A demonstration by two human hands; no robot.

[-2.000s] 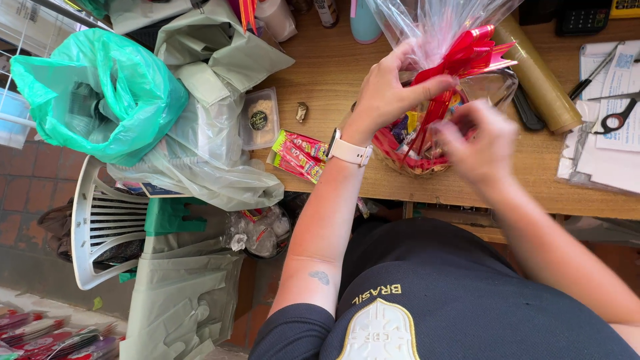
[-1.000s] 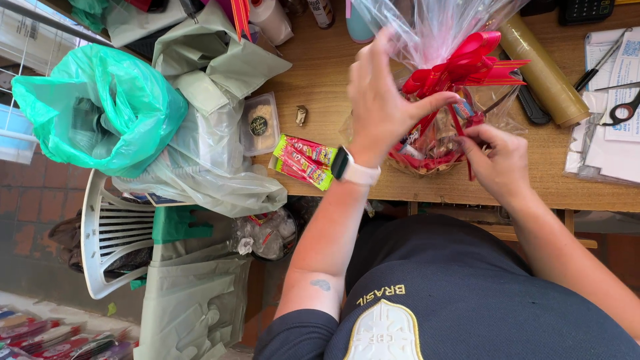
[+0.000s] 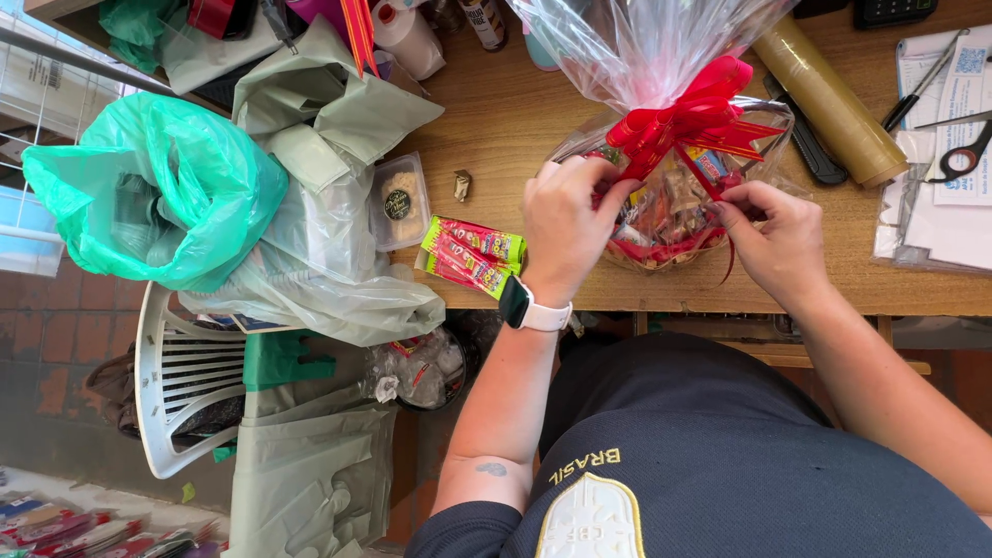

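Note:
A basket of wrapped sweets (image 3: 666,205) in clear cellophane (image 3: 620,46) stands on the wooden table, its gathered neck tied with a red ribbon bow (image 3: 686,116). My left hand (image 3: 570,217) pinches a red loop at the bow's lower left between thumb and fingers. With thumb and forefinger, my right hand (image 3: 767,232) grips a narrow red ribbon tail (image 3: 701,178) at the basket's right side; its end hangs below the fingers. Red and green candy packets (image 3: 473,256) lie beside my left wrist.
Left of the packets are a clear plastic box (image 3: 401,201) and a green plastic bag (image 3: 163,194). A small wrapper (image 3: 462,186) lies behind them. On the right are a utility knife (image 3: 810,143), a film roll (image 3: 833,101), scissors (image 3: 965,159) and papers (image 3: 961,232). A white chair (image 3: 155,380) stands at lower left.
My left hand has moved from beside the cellophane down to the bow's lower left loop and pinches it. The right hand remains at the basket's right side.

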